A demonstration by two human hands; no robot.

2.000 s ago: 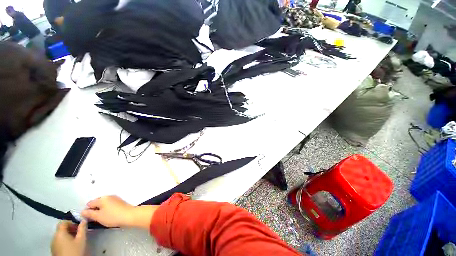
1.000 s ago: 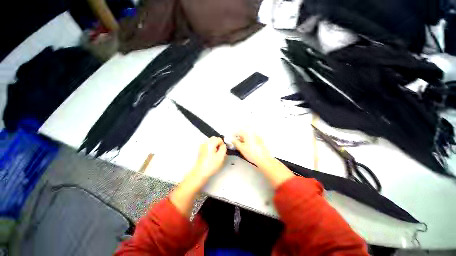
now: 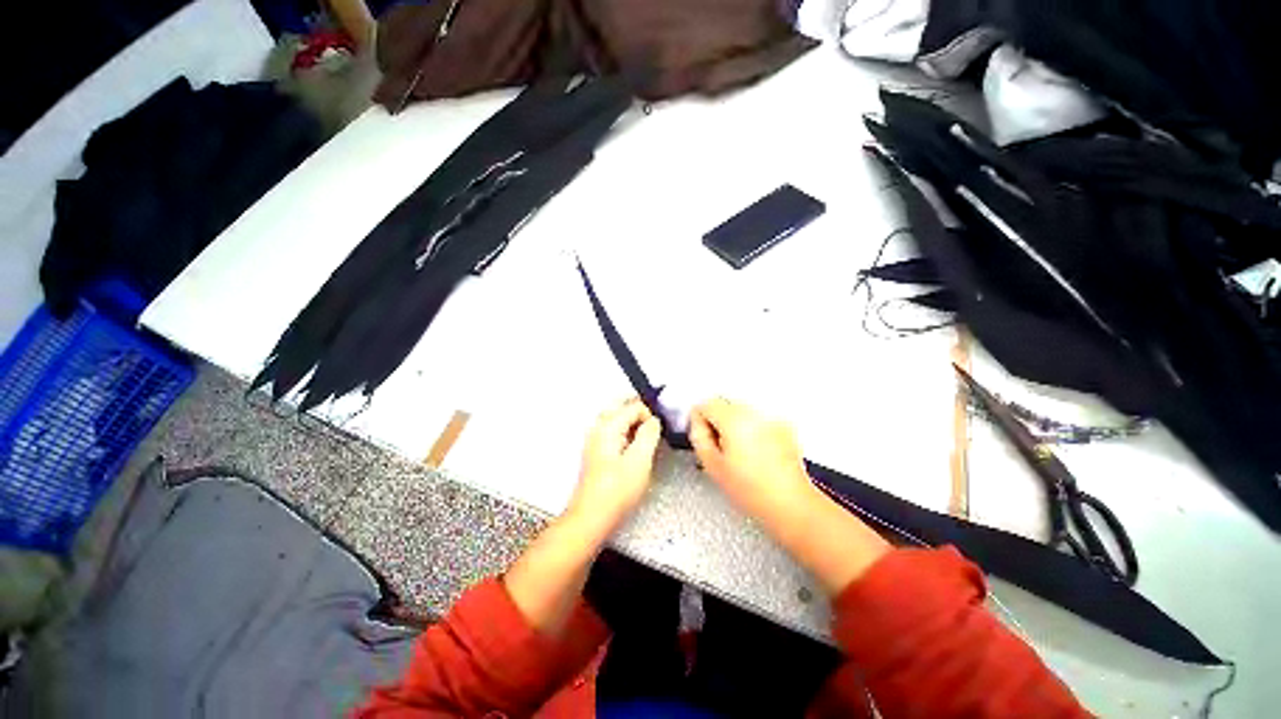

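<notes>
A long black strip (image 3: 1012,552) lies across the front of the white table, one pointed end up at the left and the other at the lower right with a thin thread trailing from it. My left hand (image 3: 620,452) and my right hand (image 3: 747,447) pinch the strip close together near its middle-left part. A small pale patch (image 3: 674,410) shows between my fingers; I cannot tell what it is. Scissors (image 3: 1054,485) with black handles lie to the right of my right hand, just behind the strip.
A black phone (image 3: 764,226) lies behind my hands. A flat stack of black strips (image 3: 422,267) lies left, a heap of black strips (image 3: 1068,253) right. A brown bundle (image 3: 688,45) is at the back. A blue crate (image 3: 87,407) and grey cloth (image 3: 225,604) are below the table's left edge.
The view has turned left since the first frame, then shifted slightly. Both hands stay on the strip. Its left end now stands more steeply away from me than a second ago.
</notes>
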